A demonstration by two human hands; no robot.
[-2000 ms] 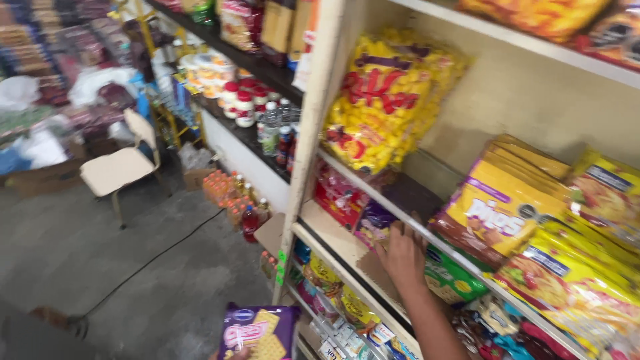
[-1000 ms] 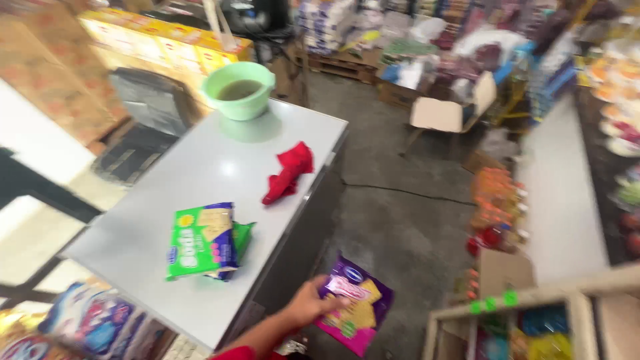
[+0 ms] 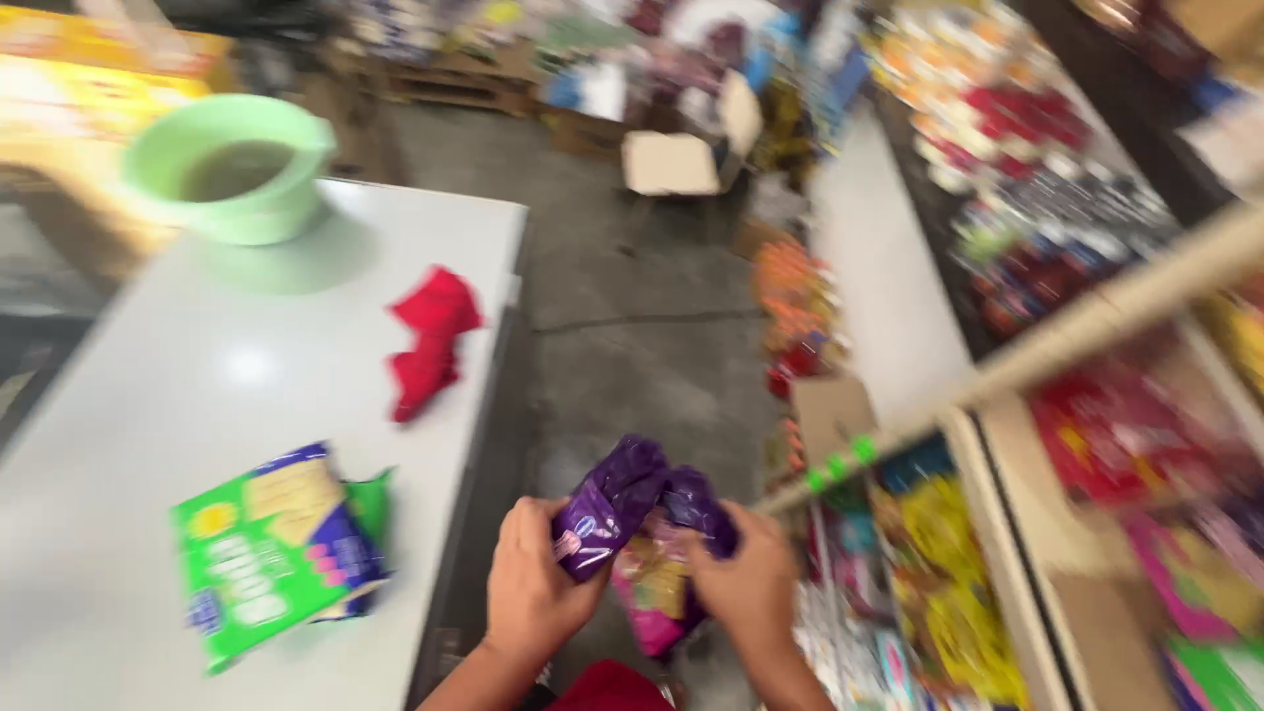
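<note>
Low in the middle, my left hand (image 3: 541,583) grips one purple cracker packet (image 3: 614,509). Beside it, my right hand (image 3: 748,573) grips a second purple and pink packet (image 3: 657,583), its upper part crumpled under my fingers. The two packets touch or overlap between my hands, above the floor. To the left, a green and blue cracker packet (image 3: 267,553) lies on the white table (image 3: 89,474), partly over another green packet (image 3: 370,513). Farther back on the table are a crumpled red cloth (image 3: 432,341) and a light green plastic bowl (image 3: 237,168) with dark contents.
Shelves with a wooden edge (image 3: 1106,306) and packaged goods stand close on the right. A beige chair (image 3: 671,163) is farther back. A dark cable (image 3: 647,319) crosses the concrete floor (image 3: 632,385). Orange and red bottles (image 3: 790,306) stand by the right wall.
One second ago, one hand showed, holding one purple packet beside the table. Now both hands hold purple packets, close together. The view has swung left from the shelves since the oldest frame.
</note>
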